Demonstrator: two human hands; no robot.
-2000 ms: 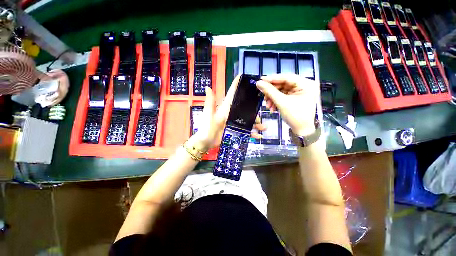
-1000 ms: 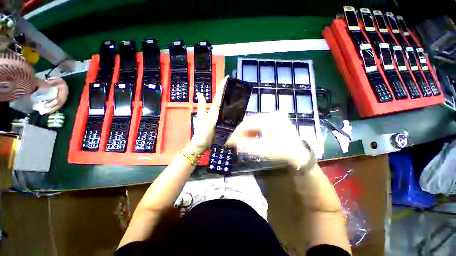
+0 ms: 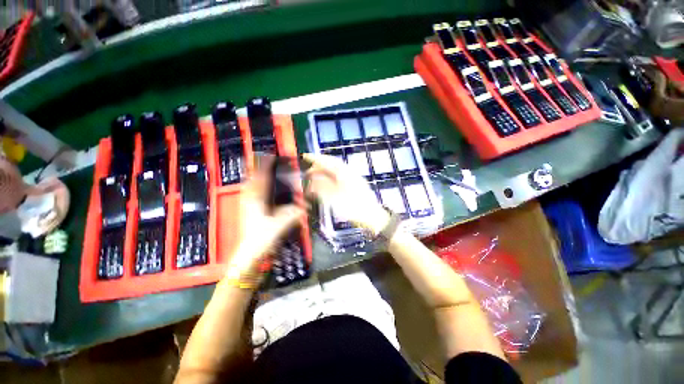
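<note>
My left hand (image 3: 261, 221) is blurred and holds an open black flip phone (image 3: 287, 261) over the right edge of the red phone tray (image 3: 225, 225). The phone's keypad half points toward me and its upper half shows between my hands. My right hand (image 3: 341, 187) is at the right side of the phone's upper half, over the left part of the lens tray (image 3: 420, 196). Its fingertips are near the phone; I cannot tell whether they touch it or hold anything. Several open flip phones (image 3: 192, 214) stand in two rows in the red tray.
Stacked red trays (image 3: 487, 142) with open phones stand at the right. A metal fixture (image 3: 525, 184) and white scraps (image 3: 465, 189) lie near the bench edge. A pink fan (image 3: 10, 191) and white box (image 3: 30, 285) are at left. A carton (image 3: 536, 300) with clear film is below.
The view has turned, so the trays appear tilted and shifted left. My right hand has moved from over the phone's hinge area up to the right side of its upper half.
</note>
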